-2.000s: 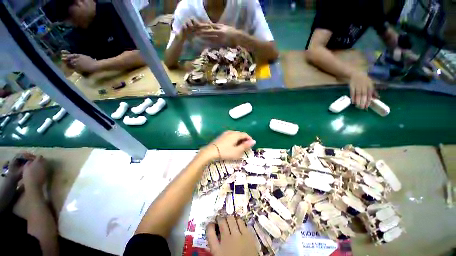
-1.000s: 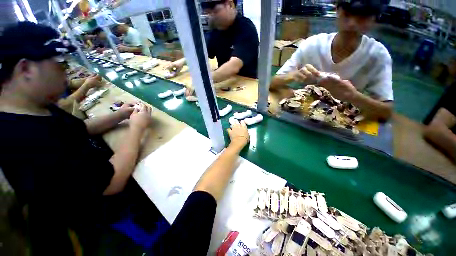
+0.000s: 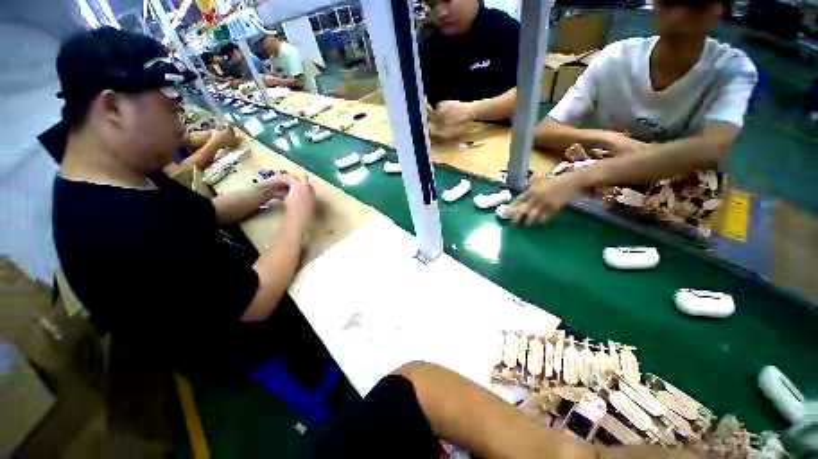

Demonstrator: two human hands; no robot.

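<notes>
A heap of cream-beige frame pieces lies at the lower right, with a row of upright pieces along its far left edge. Some pieces show dark squares. My left forearm, in a black sleeve, comes in at the bottom centre and crosses to the right along the near side of the heap. I cannot make out my left hand at the bottom edge. My right hand is out of the picture. Several smooth white units lie on the green belt, one beyond the heap and another farther right.
A blank white sheet lies left of the heap. A grey upright stands between sheet and green belt. A person in black works at left. Across the belt, a person in a white shirt reaches to units on it, near another heap.
My left hand has left the belt units and its forearm has swung back right over the bench. The person opposite now reaches onto the belt. The view has turned slightly left.
</notes>
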